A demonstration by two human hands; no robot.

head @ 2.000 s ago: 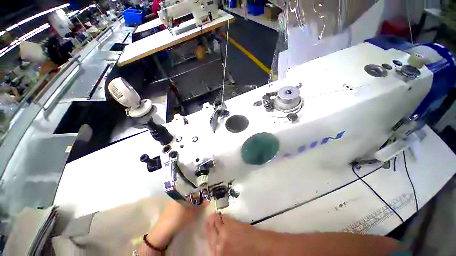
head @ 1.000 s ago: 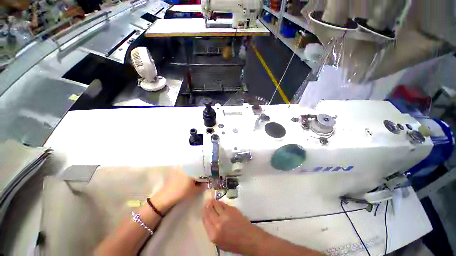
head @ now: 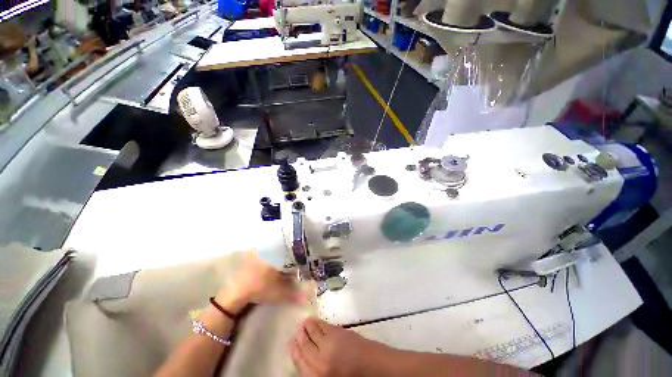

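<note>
A large beige fabric panel (head: pixel 169 309) lies on the white table under the needle end of the sewing machine (head: pixel 442 258). My left hand (head: pixel 258 283) is blurred and lies on the panel just left of the presser foot area, with bracelets at the wrist. My right hand (head: pixel 318 347) is at the panel's right edge below the needle, fingertips down on the fabric and thumb near them. A grey tab (head: pixel 114 286) lies at the panel's top left edge. The needle tip is hard to make out.
A stack of cut panels (head: pixel 26 294) is at the far left. A small white fan (head: pixel 200 118) stands behind the table. A grey trough (head: pixel 44 195) runs along the left. Thread cones (head: pixel 463 16) hang at top right. Black cables (head: pixel 527 316) lie on the table's right.
The camera view has shifted, first swinging and levelling, then moving slightly. Both hands stay by the needle area; my right hand is now a little lower, farther from the presser foot.
</note>
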